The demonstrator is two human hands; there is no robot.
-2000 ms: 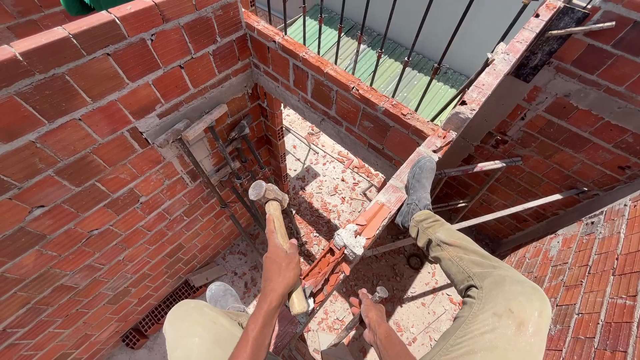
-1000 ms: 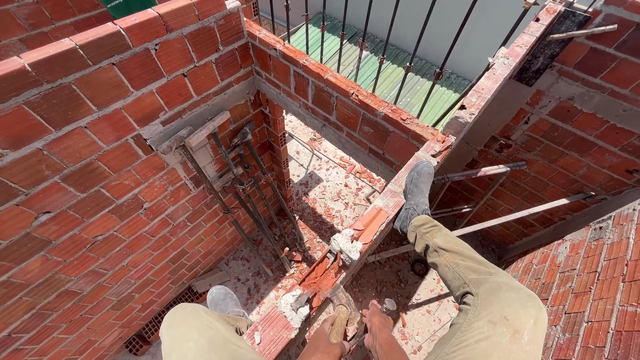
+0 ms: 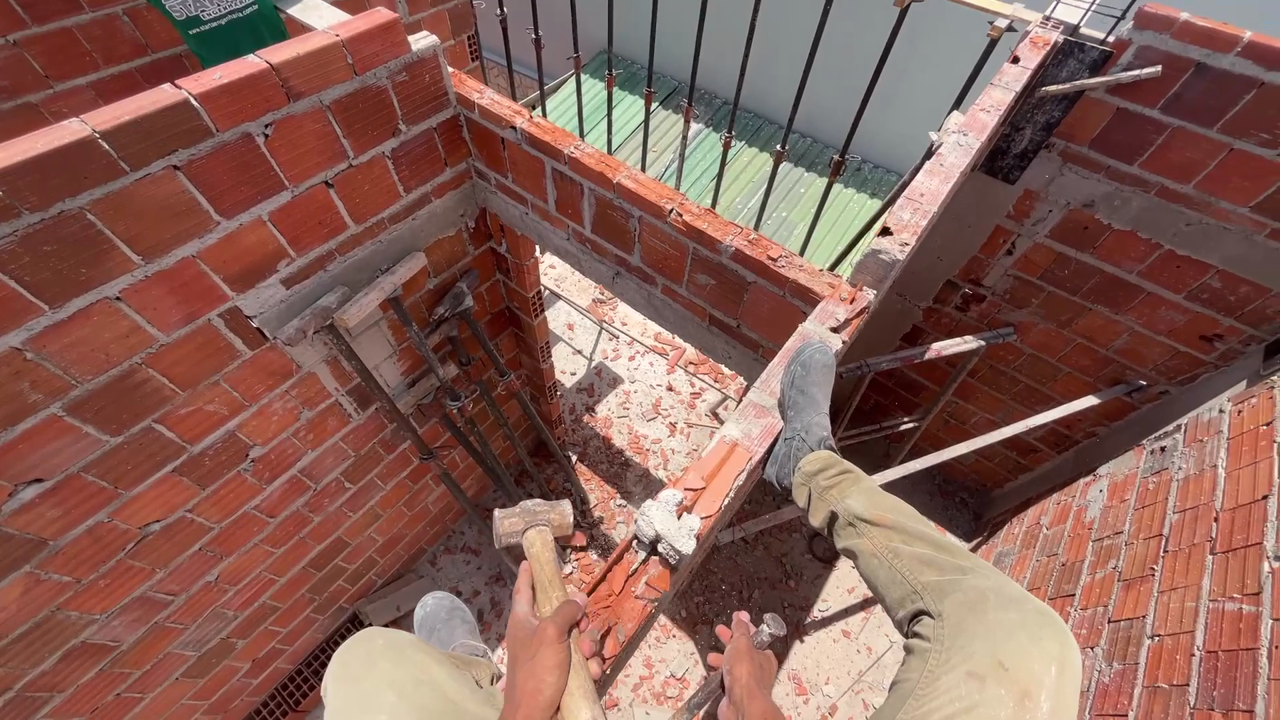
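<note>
My left hand [image 3: 545, 645] grips the wooden handle of a club hammer [image 3: 535, 522], its steel head raised over the left side of the broken wall top. Lower right of it, my right hand [image 3: 745, 670] is closed around a metal chisel [image 3: 768, 630], whose blunt end shows above the fingers; its lower end is out of view. Between my legs runs the hollow-brick wall [image 3: 715, 480], its top course broken open into red shards. A grey-white lump of mortar [image 3: 668, 528] sits on the broken bricks just beyond my hands.
My right boot [image 3: 805, 410] rests on the wall top; my left boot [image 3: 450, 625] is lower, left of the wall. Metal props [image 3: 450, 400] lean by the left brick wall [image 3: 170, 400]. Far below, brick rubble [image 3: 630, 370] covers the floor. Bars stand before green corrugated sheets [image 3: 740, 140].
A second ago both hands were close together low at the wall. Now my left hand has lifted the hammer, and my right hand with the chisel is farther right.
</note>
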